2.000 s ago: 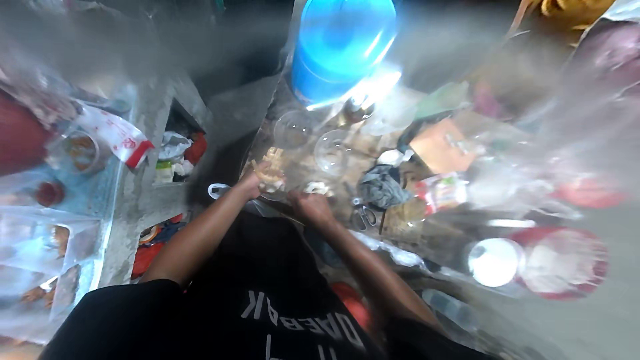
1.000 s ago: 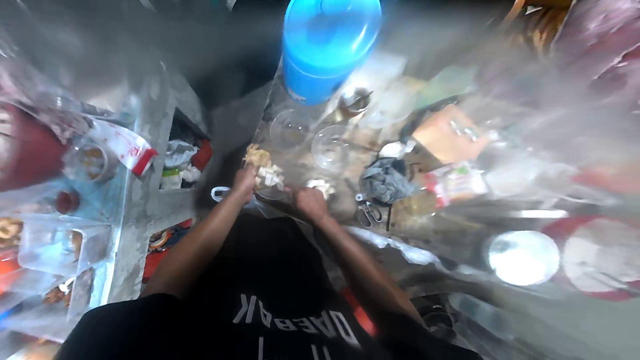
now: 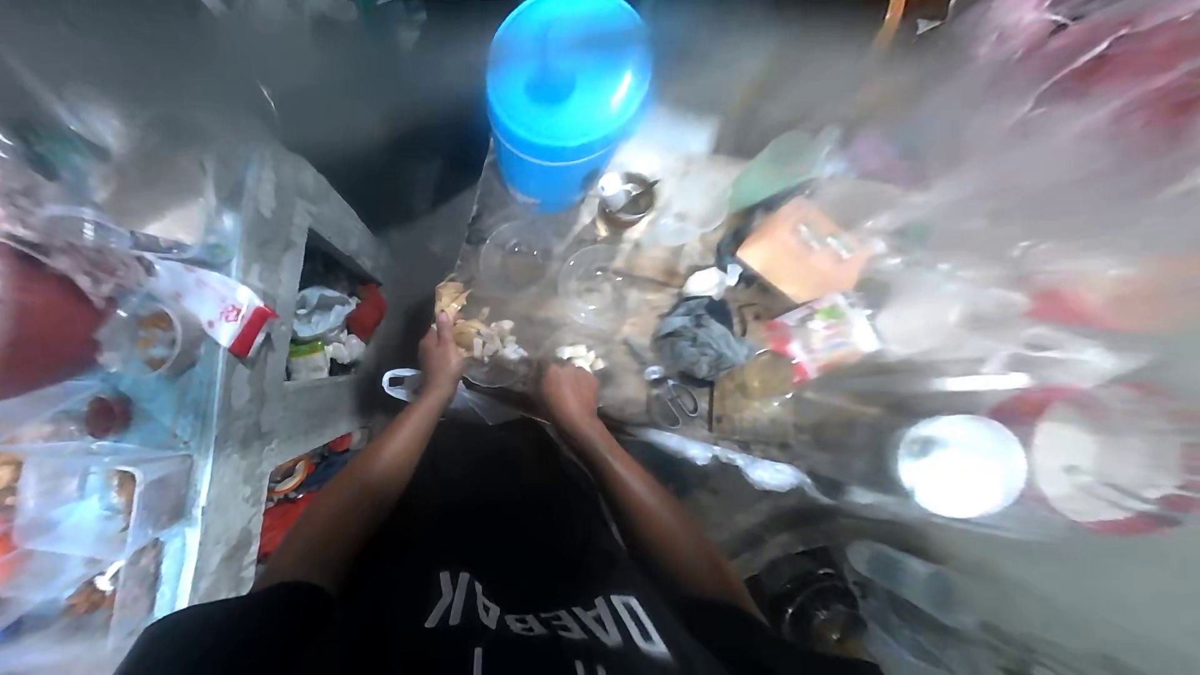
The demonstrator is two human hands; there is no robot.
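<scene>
My left hand [image 3: 441,354] is at the near left edge of a wooden table, its fingers against a light brown, papery piece [image 3: 452,297]. Right beside it lies a heap of pale pieces [image 3: 492,339], some in a clear container. My right hand [image 3: 569,389] is a little to the right, fingers curled, touching or just short of a small pile of white pieces [image 3: 581,356]; blur hides whether it grips anything. Two clear round containers, one on the left [image 3: 517,256] and one on the right [image 3: 592,285], stand beyond the hands. Scissors [image 3: 673,398] lie right of my right hand.
A blue lidded drum [image 3: 567,103] stands at the far end, near a metal cup [image 3: 626,200]. Rightward are a crumpled grey bag [image 3: 701,339], an orange-brown box [image 3: 806,251] and a red-white packet [image 3: 825,336]. Concrete shelving [image 3: 234,394] with plastic containers is at left.
The light brown piece at my left hand now sits farther left of the pale heap than two seconds ago. My right hand stays near the white pile.
</scene>
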